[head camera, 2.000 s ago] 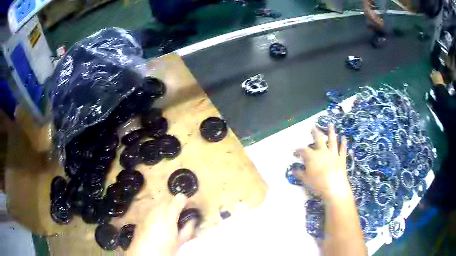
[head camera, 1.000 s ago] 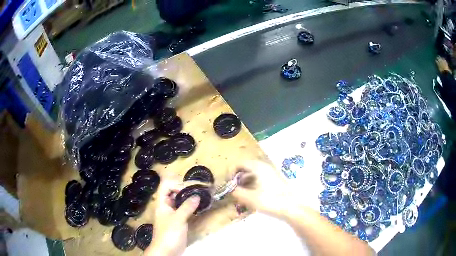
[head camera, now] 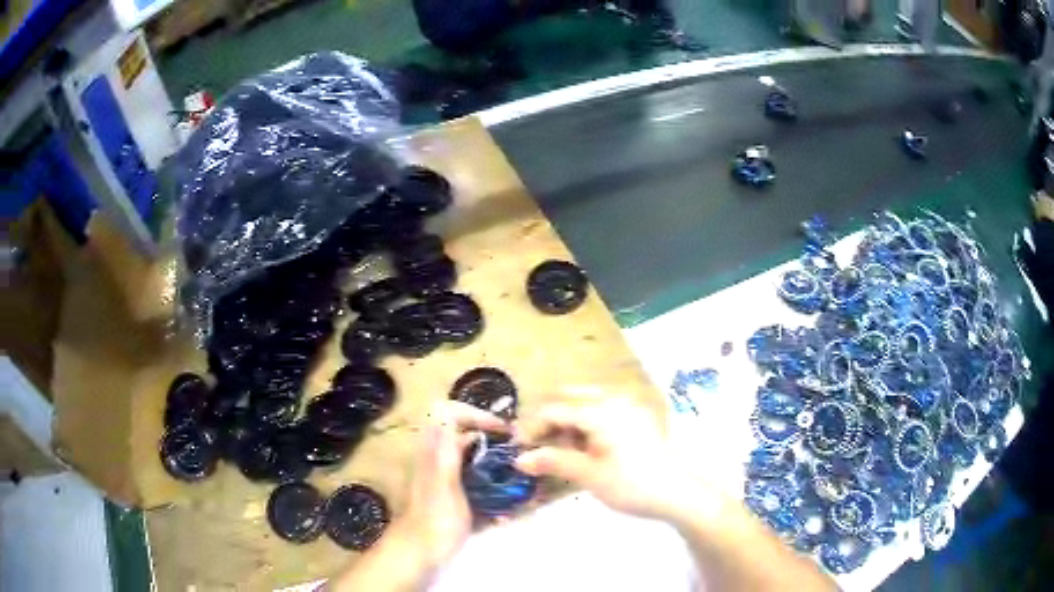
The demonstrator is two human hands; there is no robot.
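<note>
A round unit point(head camera: 497, 474), dark with blue showing inside, is held between my two hands above the near edge of the cardboard. My left hand point(head camera: 445, 486) grips its left side. My right hand point(head camera: 589, 463) has its thumb and fingers on its right side. Fine details of the unit are blurred. One black housing point(head camera: 483, 393) lies just behind my hands on the cardboard. More black housings point(head camera: 347, 405) lie at the left. A heap of blue-and-silver inserts point(head camera: 878, 370) lies at the right on the white surface.
A clear plastic bag point(head camera: 289, 174) of black housings stands at the upper left on the cardboard sheet point(head camera: 520, 231). The dark conveyor belt point(head camera: 647, 174) runs behind and carries several small units point(head camera: 754, 168). A small blue-and-white piece point(head camera: 693, 387) lies on the white surface. A socket panel stands at upper left.
My right hand first moved from the heap to the housing in my left hand, bringing a silvery insert. Now both hands are together on the unit, with blue showing inside it. Belt units have moved right.
</note>
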